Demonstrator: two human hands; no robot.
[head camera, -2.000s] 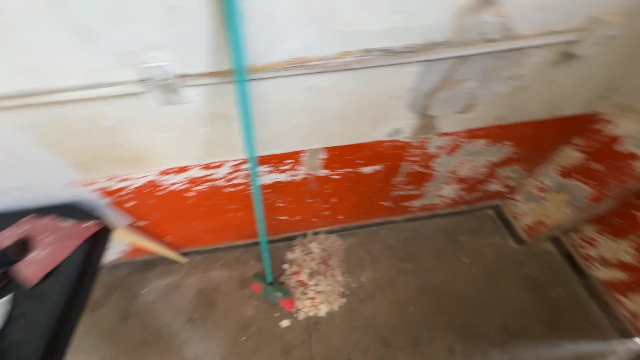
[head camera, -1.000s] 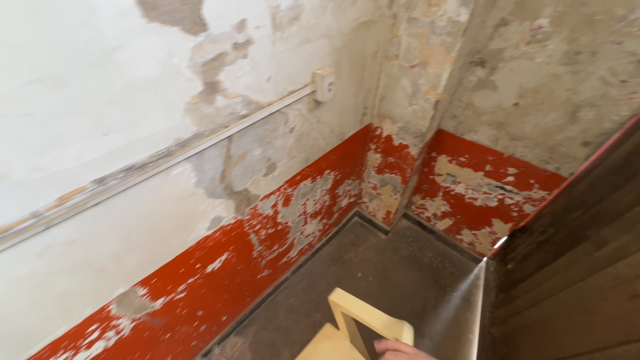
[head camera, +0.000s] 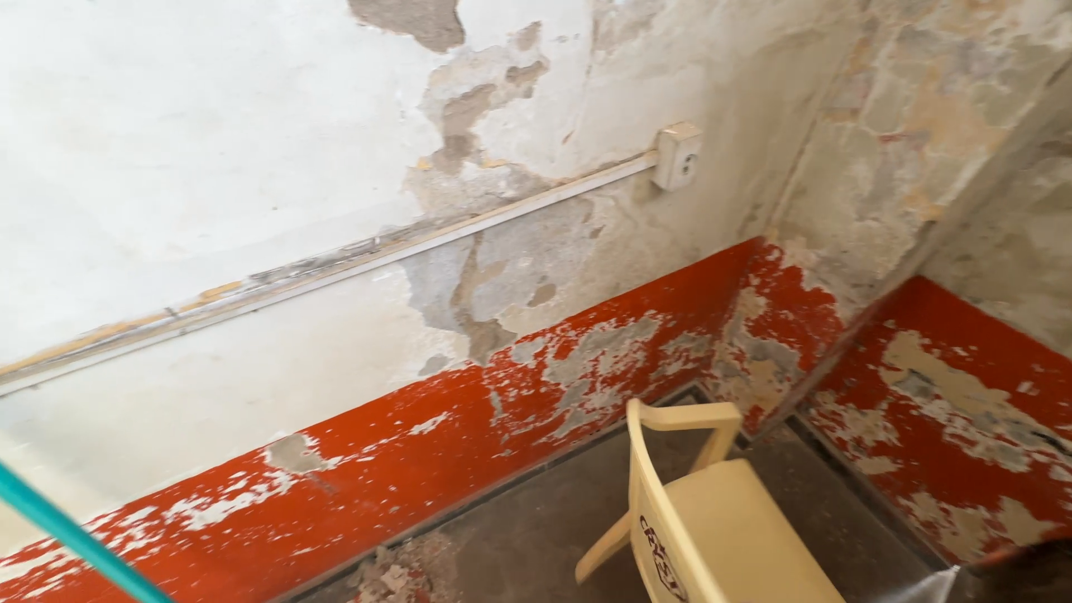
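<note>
Neither my left hand nor my right hand shows now. A cream plastic armchair (head camera: 745, 528) stands on the floor at the lower right, its backrest bearing dark print and its lower part cut off by the frame. A teal pole (head camera: 75, 536) slants through the lower left corner, its ends out of view. Paint and plaster debris (head camera: 402, 578) lies on the floor at the foot of the wall, left of the chair.
The wall, white above a red band (head camera: 377, 461), has peeling patches. A cable trunking (head camera: 452, 234) runs along it to a socket box (head camera: 677, 157). At the right, a pipe (head camera: 904, 260) slants down the corner. A dark object (head camera: 1022, 574) fills the lower right edge.
A hand on the chair one second ago has left the view. The chair now stands farther into view, beside the wall. The view has swung right since two seconds ago.
</note>
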